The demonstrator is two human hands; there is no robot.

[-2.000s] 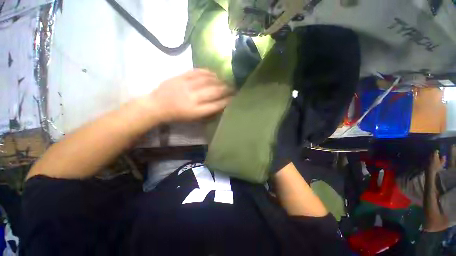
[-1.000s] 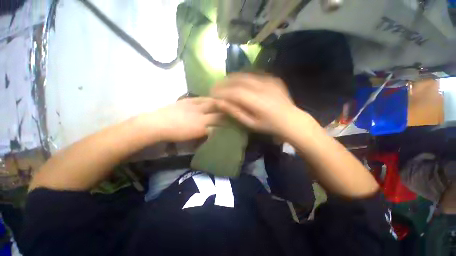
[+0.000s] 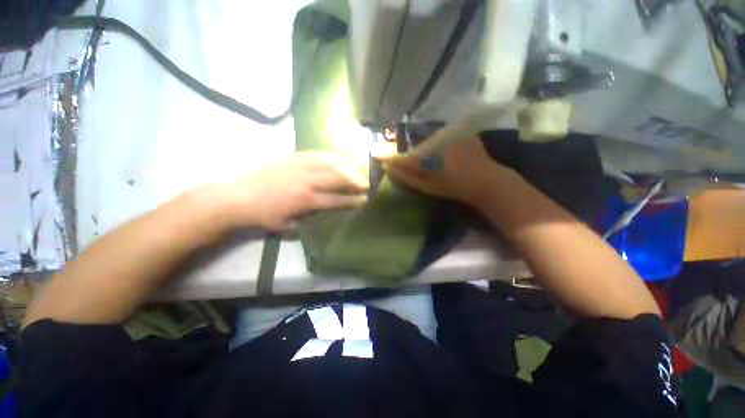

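An olive green fabric panel (image 3: pixel 376 237) lies under and in front of the needle area, its near part at the table's front edge. Black fabric (image 3: pixel 555 167) lies to its right, partly under the machine. My left hand (image 3: pixel 306 192) rests on the green fabric left of the needle, fingertips at the seam. My right hand (image 3: pixel 445 167) holds the fabric just right of the needle, fingers close to the presser foot (image 3: pixel 390 135). The fingertips are partly lost in the lamp glare. The grey-white sewing machine head (image 3: pixel 441 57) stands above both hands.
A dark strap (image 3: pixel 196 77) runs across the white table from the upper left to the green fabric. A short strap (image 3: pixel 268 263) hangs over the front edge. A blue tray (image 3: pixel 656 238) is at the right. Green pieces (image 3: pixel 533 357) lie below the table. A person's clothing shows at the right edge.
Both hands have moved from the fabric's near part up to the needle area. The green fabric, earlier raised toward my chest, now lies lower on the table. The camera view has shifted.
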